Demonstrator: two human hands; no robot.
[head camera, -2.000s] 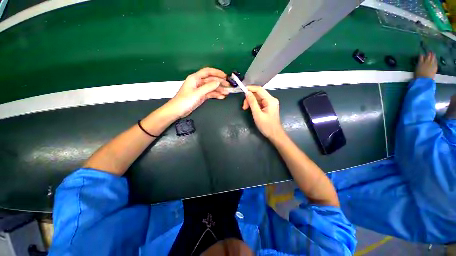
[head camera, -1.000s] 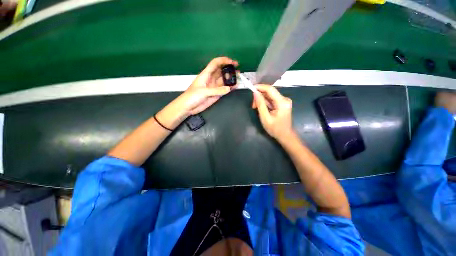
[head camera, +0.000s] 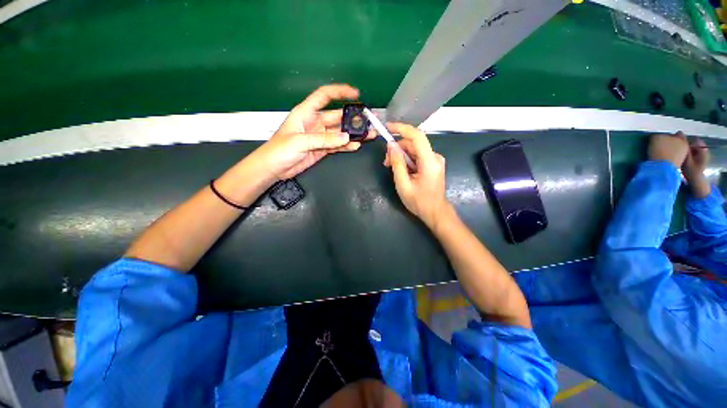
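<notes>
My left hand (head camera: 307, 139) holds a small black plastic part (head camera: 355, 122) at its edges, above the white edge rail. The part shows a round mark in its middle. My right hand (head camera: 418, 169) grips a slim white stick (head camera: 384, 131), whose tip is at the part's upper right edge. Whether the tip touches cannot be told for sure. A second black part (head camera: 286, 194) lies on the dark green worktop below my left wrist.
A smartphone (head camera: 514, 191) lies on the worktop to the right. A grey metal post (head camera: 462, 60) slants up over the green belt (head camera: 199, 60). Several black parts (head camera: 618, 88) lie on the belt. A neighbour's hands (head camera: 668, 148) and blue sleeves are at the right.
The part in my left hand now faces up more openly than two seconds ago. The stick tip has come back to it after being just beside it. The neighbour's second hand has come into view.
</notes>
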